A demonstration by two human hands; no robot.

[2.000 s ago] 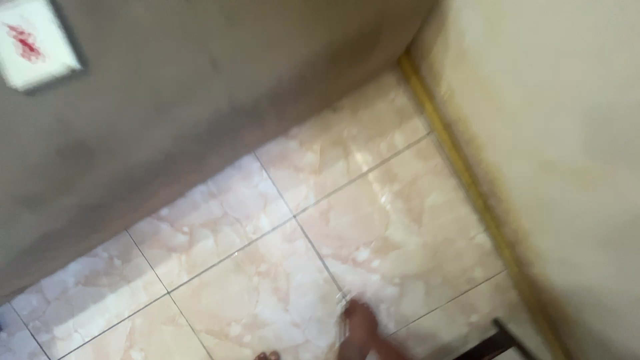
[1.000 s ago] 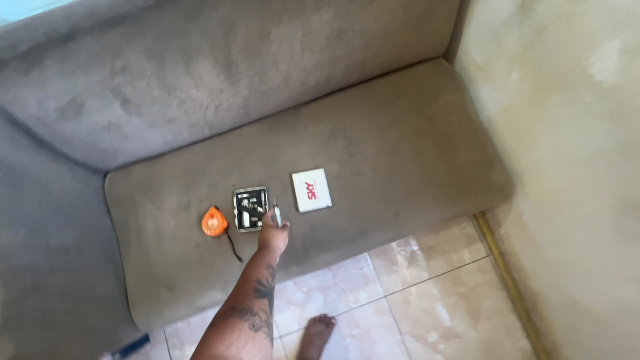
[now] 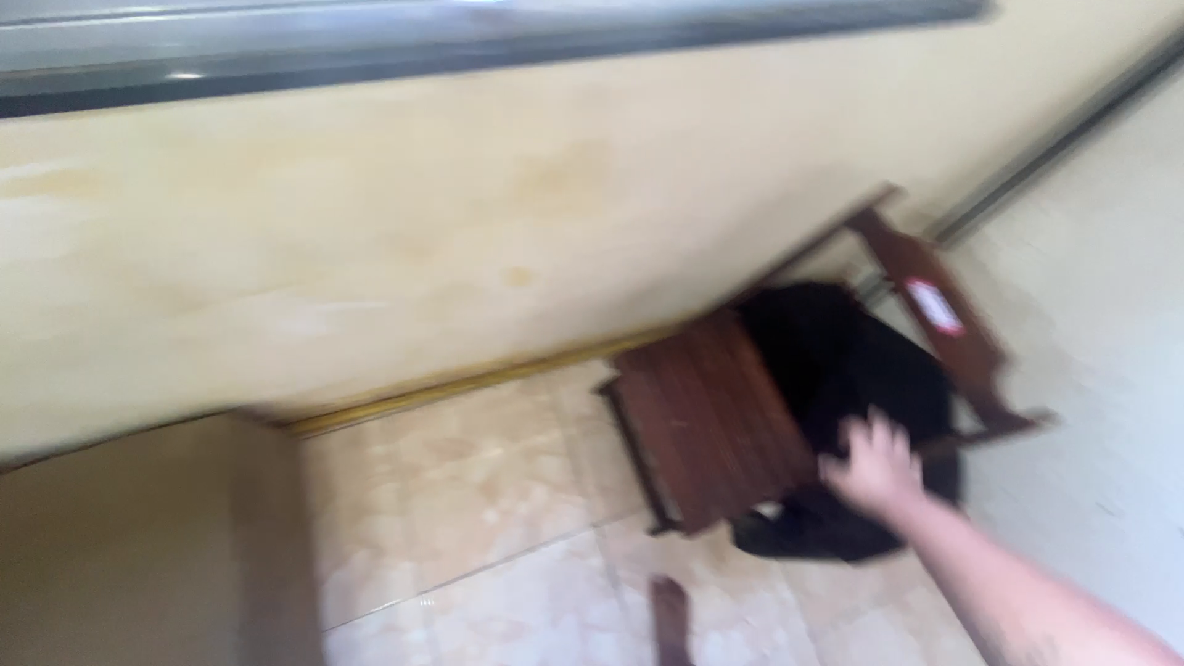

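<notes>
My right hand (image 3: pixel 874 462) reaches in from the lower right, fingers spread, over a black fabric item (image 3: pixel 856 370) on a dark wooden chair (image 3: pixel 712 421). Blur hides whether the fingertips touch the fabric; no object shows in the grip. The black item lies at the backrest end of the slatted seat and hangs down past its near side. A white and red label (image 3: pixel 934 307) is on the chair's top back rail. My left hand is out of view.
The grey-brown sofa's end (image 3: pixel 157 546) stands at lower left. A cream wall (image 3: pixel 388 240) with yellow trim (image 3: pixel 462 381) runs behind the chair. A foot (image 3: pixel 671 615) rests on the tiled floor (image 3: pixel 499 518). A dark glossy edge (image 3: pixel 462 46) crosses the top.
The view has swung from the sofa to the chair. One second ago a hand was at the small tool case on the sofa, beside an orange tape measure and a white box; now my right hand is over the black item.
</notes>
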